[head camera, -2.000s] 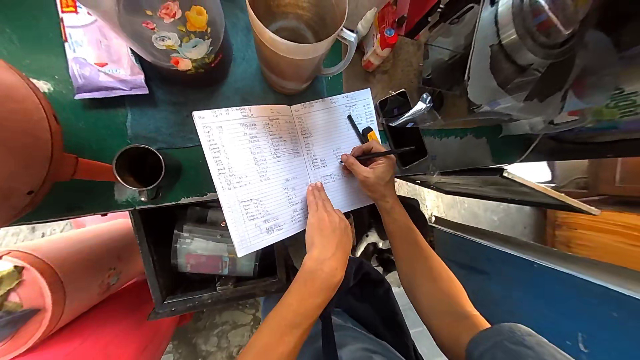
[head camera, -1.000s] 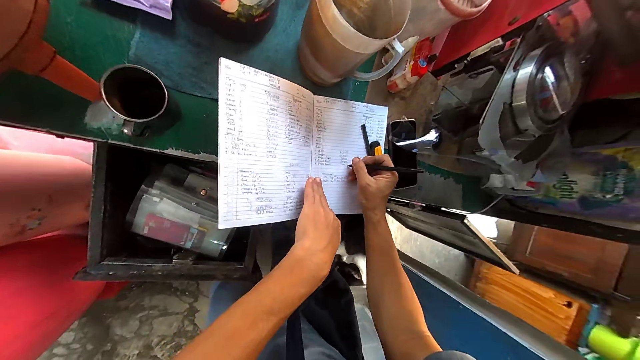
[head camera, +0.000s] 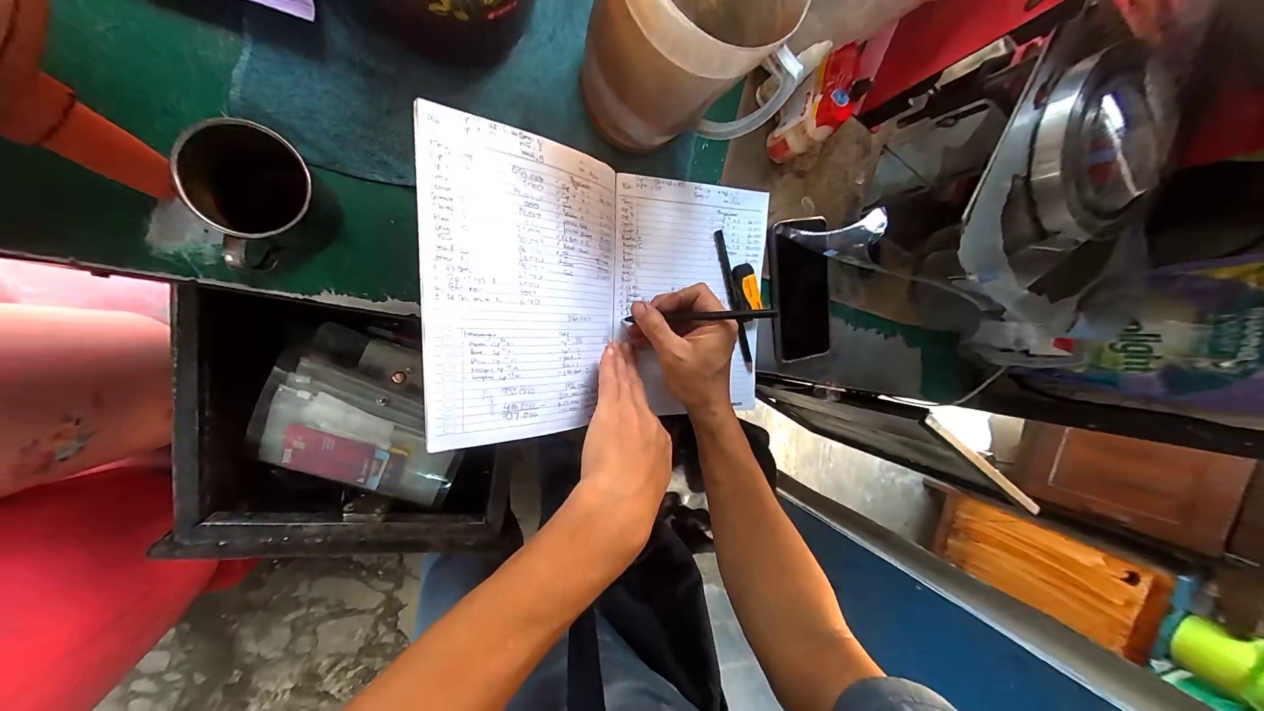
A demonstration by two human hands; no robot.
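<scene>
An open lined notebook (head camera: pixel 518 286) with handwriting on both pages lies at the edge of the green table. My right hand (head camera: pixel 694 355) holds a black pencil or pen (head camera: pixel 706 316), its tip on the right page near the fold. My left hand (head camera: pixel 626 425) rests flat at the bottom of the notebook by the fold, fingers together, gripping nothing. A second dark pencil (head camera: pixel 727 272) and a small yellow and black object (head camera: pixel 750 287) lie on the right page. Just right of the notebook is a dark-screened smartphone (head camera: pixel 801 296).
A metal cup (head camera: pixel 240 188) with dark contents stands at the left, and a large plastic pitcher (head camera: pixel 662 79) behind the notebook. Below the tabletop, an open black drawer (head camera: pixel 188 425) holds a clear plastic pouch (head camera: pixel 341 425). A red and white packet (head camera: pixel 815 109) lies right of the pitcher.
The view has shifted. My right hand, with the black writing tool, has moved left on the right page, toward the fold. My left hand stays at the notebook's lower edge.
</scene>
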